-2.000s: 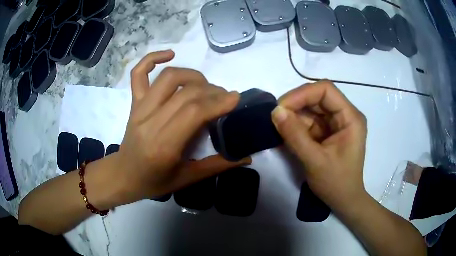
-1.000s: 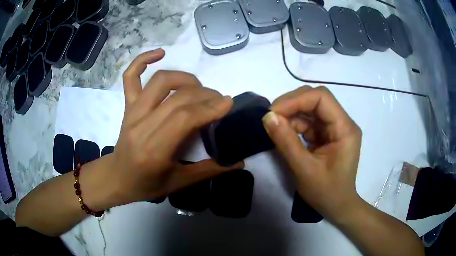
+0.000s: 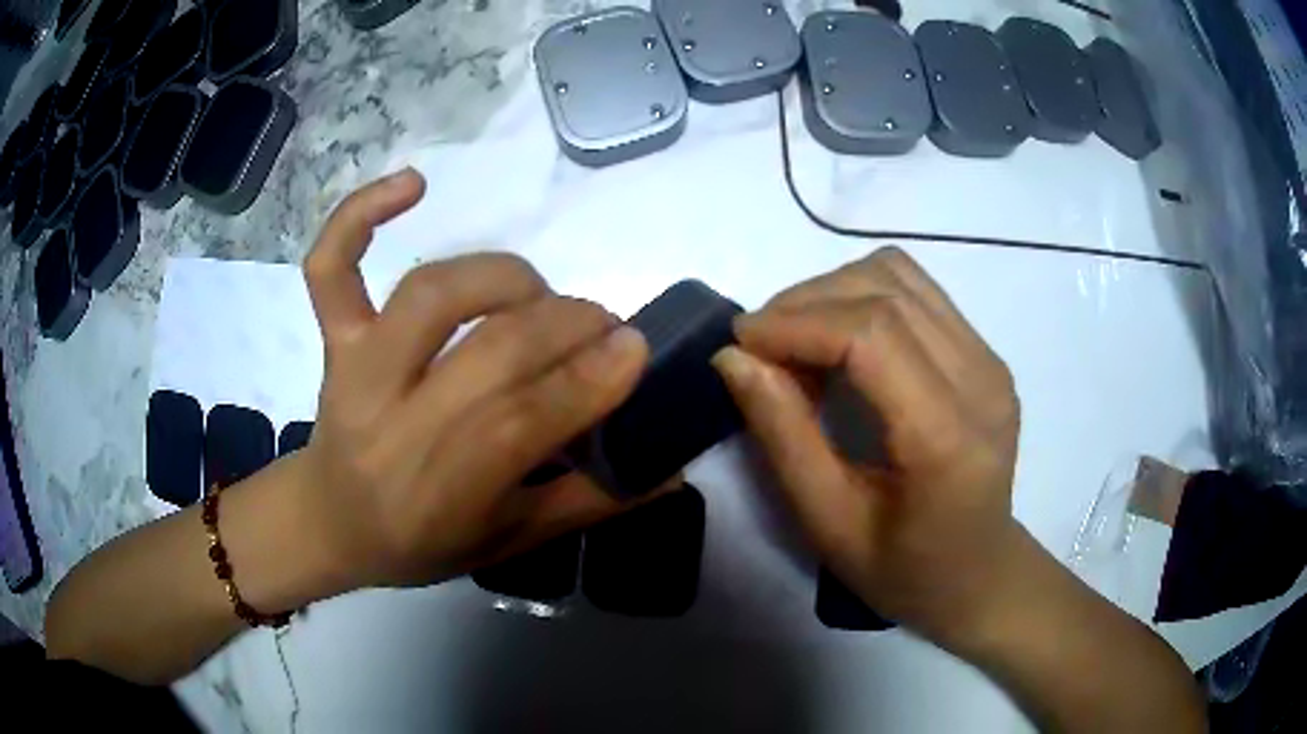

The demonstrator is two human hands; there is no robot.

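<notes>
My left hand holds a grey housing with a black pad on its face, tilted, between thumb and fingers. My right hand pinches at the upper right edge of the black pad with thumb and index finger. Whether the pad lies fully flat on the housing cannot be told. Loose black pads lie on a white sheet at the left. More black pads lie below my hands, one partly hidden by my right forearm.
Bare grey housings stand in a row at the top. Padded housings are grouped at upper left. A purple-edged phone lies at the left edge. A dark cloth, a tan piece and clear film are at right.
The held housing has turned and tilted more steeply, and both hands have shifted slightly left in view. My right fingers have moved along the pad's edge, still pinching.
</notes>
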